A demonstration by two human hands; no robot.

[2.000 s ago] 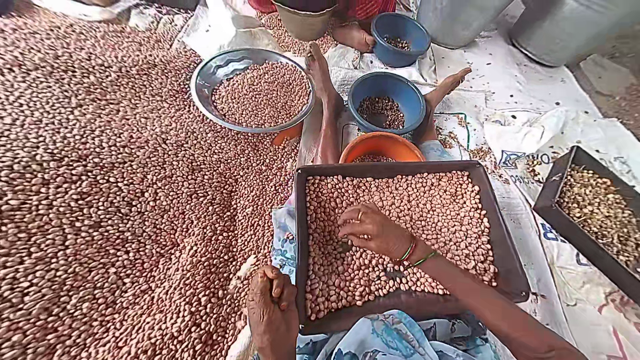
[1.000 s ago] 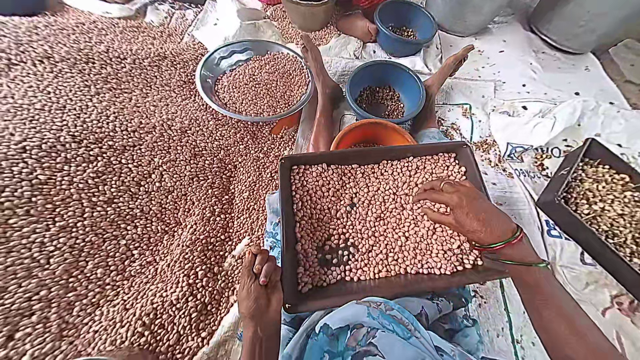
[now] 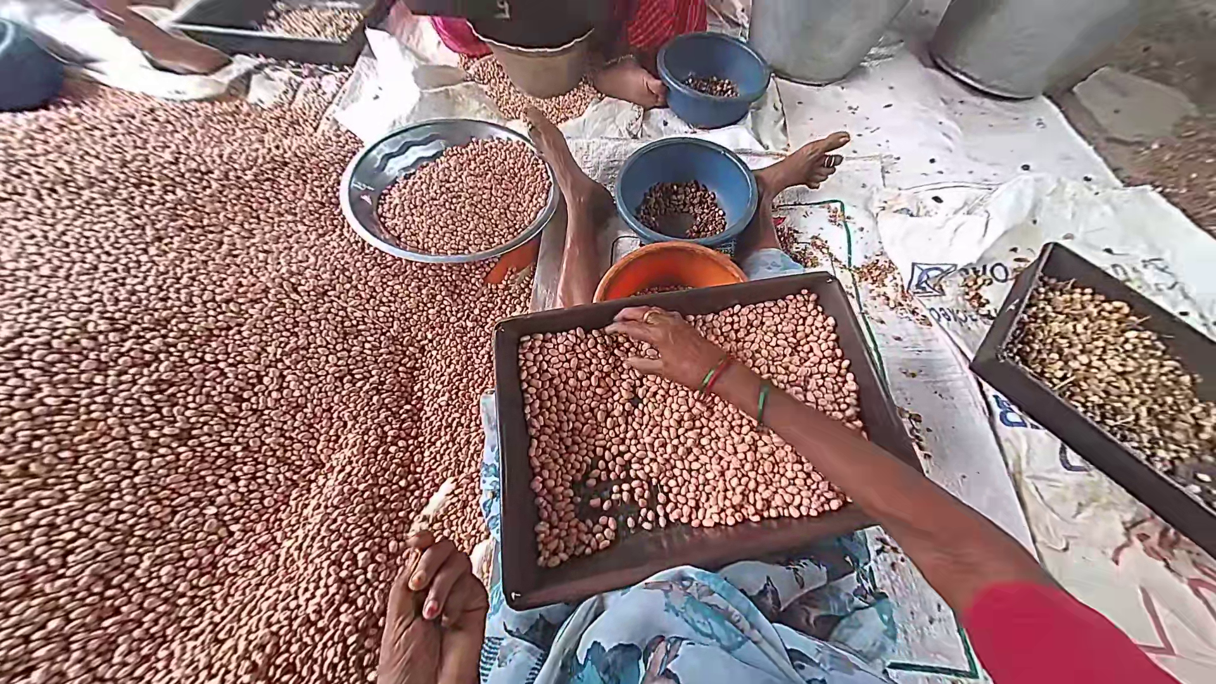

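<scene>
A dark rectangular tray (image 3: 655,551) of pinkish shelled peanuts (image 3: 750,437) rests, slightly turned, over a lap in blue patterned cloth (image 3: 693,627). My right hand (image 3: 670,347), with bangles at the wrist, lies over the peanuts near the tray's far edge, fingers apart and fingertips toward the left; nothing shows clearly held in it. The tray's dark floor shows through at its near left. Beyond the tray's left side, my left hand (image 3: 442,594) is curled close to the large peanut heap (image 3: 237,380); whether its fingers hold anything cannot be seen.
Past the tray stand an orange bowl (image 3: 670,266), blue basins (image 3: 686,157) (image 3: 712,57) with darker pieces, and a metal basin (image 3: 366,204) of peanuts. A dark tray (image 3: 1054,399) of paler pieces lies right on printed sacking (image 3: 1045,475). Metal containers (image 3: 826,38) and another person's foot (image 3: 632,81) are farther back.
My right hand has moved from the tray's right part to its far left part. The bare patch in the peanuts has changed shape. My left hand stays beside the tray.
</scene>
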